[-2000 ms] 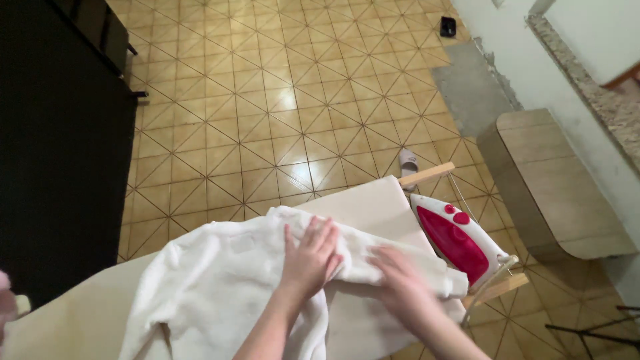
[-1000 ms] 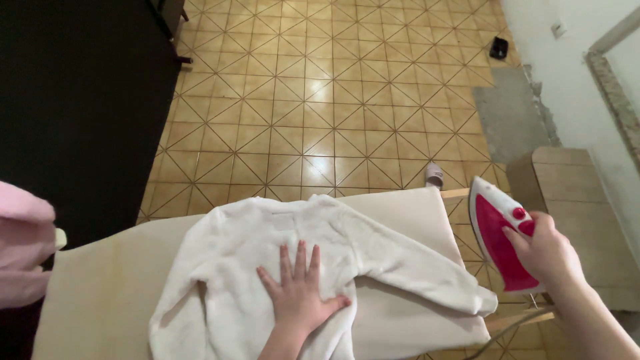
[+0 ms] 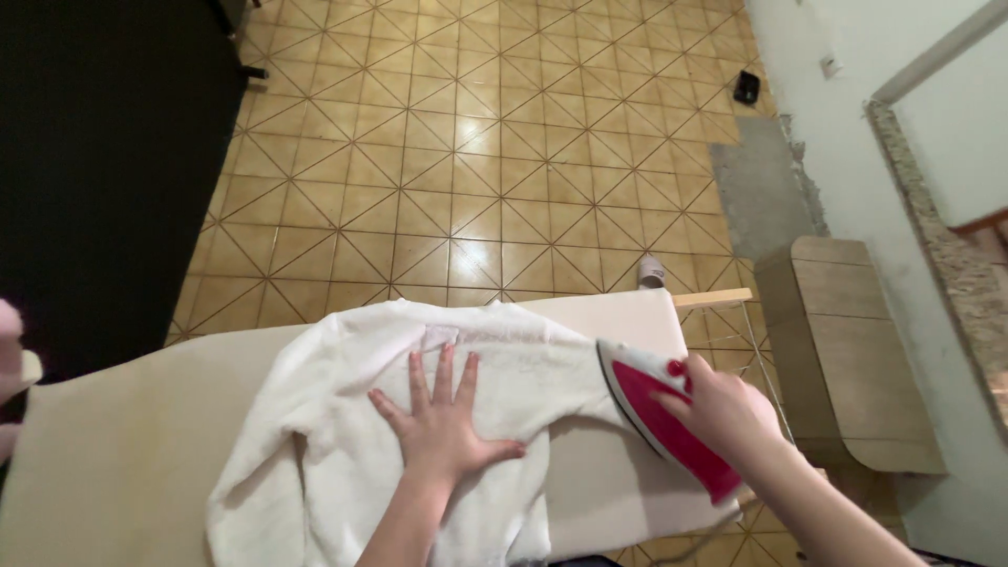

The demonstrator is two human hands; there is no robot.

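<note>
A white long-sleeved fleece top (image 3: 504,370) lies spread on the beige ironing board (image 3: 614,496). My left hand (image 3: 441,433) presses flat on its chest, fingers spread, just below the neckline. In my right hand (image 3: 728,409) is the handle of a red and white clothes iron (image 3: 669,425). The iron is over the sleeve at the right, its tip pointing up and left; it hides the lower part of that sleeve. Whether the soleplate touches the cloth cannot be told.
A wooden iron-rest frame (image 3: 713,298) juts from the board's right end. Beyond it stands a wood-look cabinet (image 3: 850,354). A shoe (image 3: 651,272) is on the tiled floor behind the board. Pink cloth (image 3: 9,346) shows at the left edge, near a large black surface (image 3: 94,157).
My right hand took hold of the iron at the board's right end and has brought it left over the sleeve. My left hand has stayed on the chest of the top since a second ago.
</note>
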